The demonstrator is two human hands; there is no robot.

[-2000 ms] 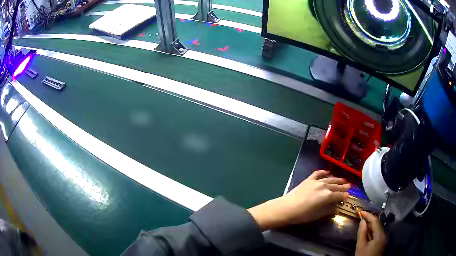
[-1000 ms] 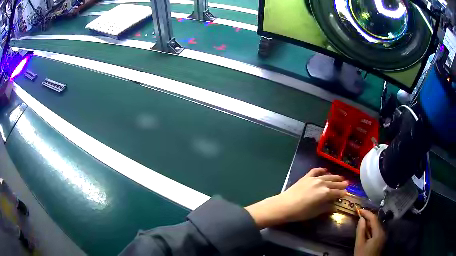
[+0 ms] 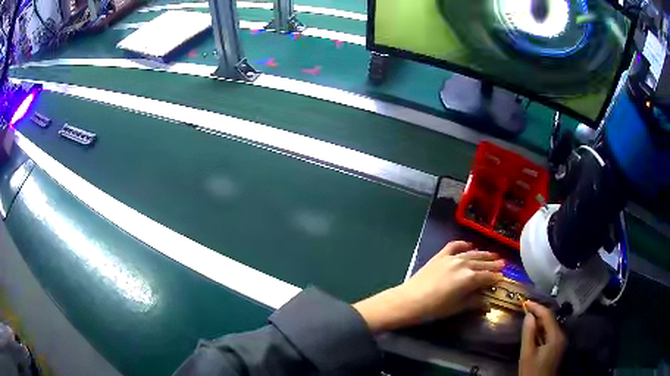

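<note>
The bar housing point(image 3: 504, 293) lies on the dark base plate point(image 3: 433, 246) below the microscope head point(image 3: 540, 248). It looks gold and shows a few dark round holes. My left hand point(image 3: 459, 277) lies over the bar's left end, fingers together, and holds it; its fingertips partly hide the bar. My right hand point(image 3: 542, 339) holds a thin orange-tipped stick point(image 3: 524, 302) like a pen, its tip at the bar's right part. The monitor point(image 3: 507, 44) shows blurred bright concentric rings on green-yellow.
A red divided parts bin point(image 3: 502, 192) with small dark pieces stands behind the plate. Pale rails point(image 3: 352, 163) divide the green surface. Another bar housing point(image 3: 77, 134) lies far left. A metal post point(image 3: 226, 37) and a white block point(image 3: 164, 33) stand beyond.
The view has shifted slightly, so the scene sits further left. The ring image on the monitor has moved and blurred. Both hands keep nearly the same places at the bar.
</note>
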